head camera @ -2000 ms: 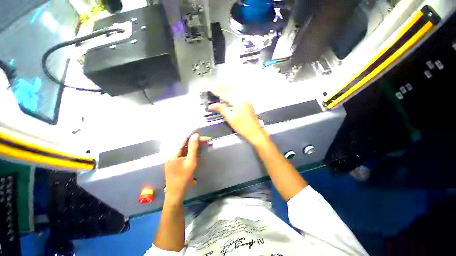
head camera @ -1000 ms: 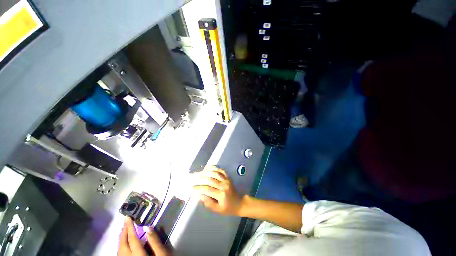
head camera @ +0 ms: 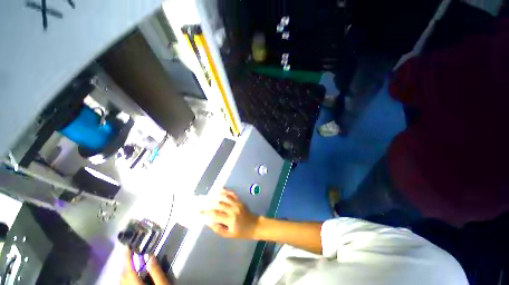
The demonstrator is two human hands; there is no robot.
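The black fixture [head camera: 140,236] sits on the brightly lit machine bed at lower left. My left hand [head camera: 142,271] is at its near side, cut off by the bottom edge. Its thumb and finger are apart at the fixture, with a dark, purple-lit patch between them. Whether they grip a small part cannot be told. My right hand [head camera: 231,214] is at the inner edge of the sloping grey front panel [head camera: 217,250], away from the fixture. Its fingers are curled and partly washed out by glare, so anything in them is hidden.
Two round buttons [head camera: 255,189] are on the panel beyond my right hand. A yellow light-curtain bar [head camera: 215,83] stands at the opening's right side. A blue cylinder [head camera: 89,128] and a black box-shaped unit [head camera: 42,245] are inside. A person in dark red [head camera: 452,139] is at right.
The view has turned right. My right hand has left the fixture for the panel edge. My left hand has moved from the panel front to the fixture. Both changed little in the last second.
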